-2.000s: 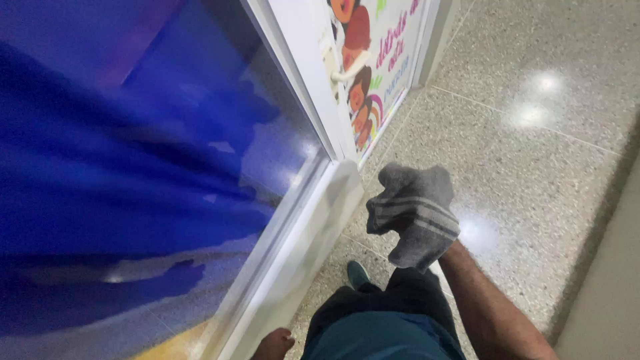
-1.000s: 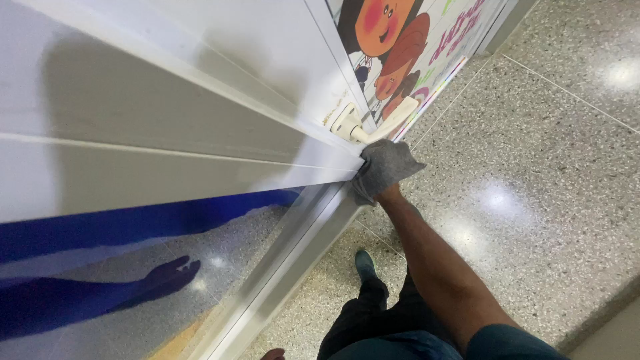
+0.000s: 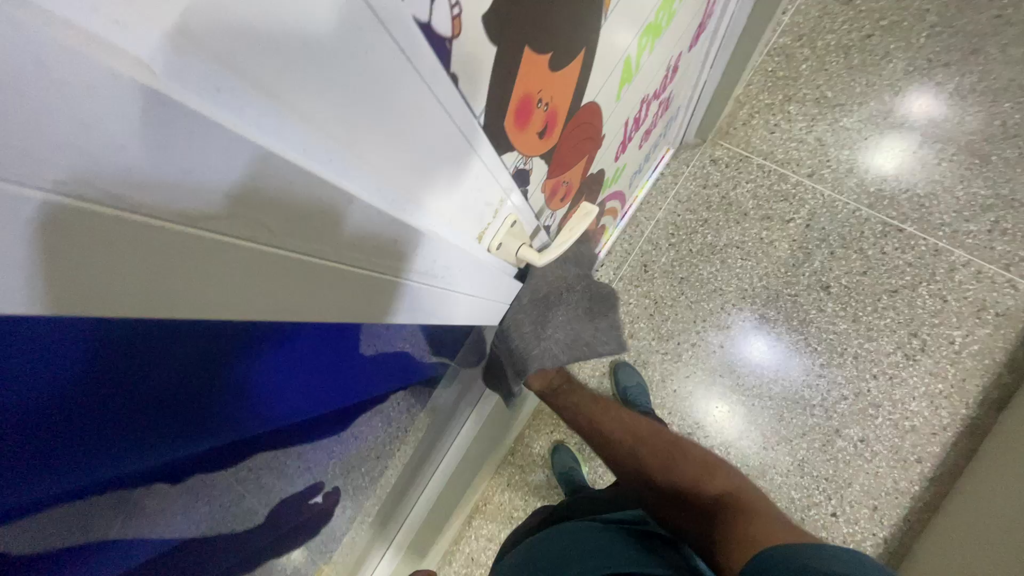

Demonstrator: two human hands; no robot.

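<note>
My right hand is mostly covered by a grey cloth, with part of the hand showing at the cloth's lower edge; the fingers are hidden. The cloth lies against the edge of the white frame, just below a cream lever handle. Only a small bit of my left hand shows at the bottom edge, so what it does cannot be told. Beside the cloth, the lower left holds a glossy dark glass pane with a blue surface and a reflected hand.
A white panel with cartoon figures and coloured lettering stands beyond the handle. White frame profiles fill the upper left. Speckled terrazzo floor extends at the right, with my shoes on it. A pale surface borders the floor at lower right.
My right hand and the cloth were away from the glass two seconds ago; they have moved to the frame edge near the handle. The cloth now hangs more spread out than one second ago.
</note>
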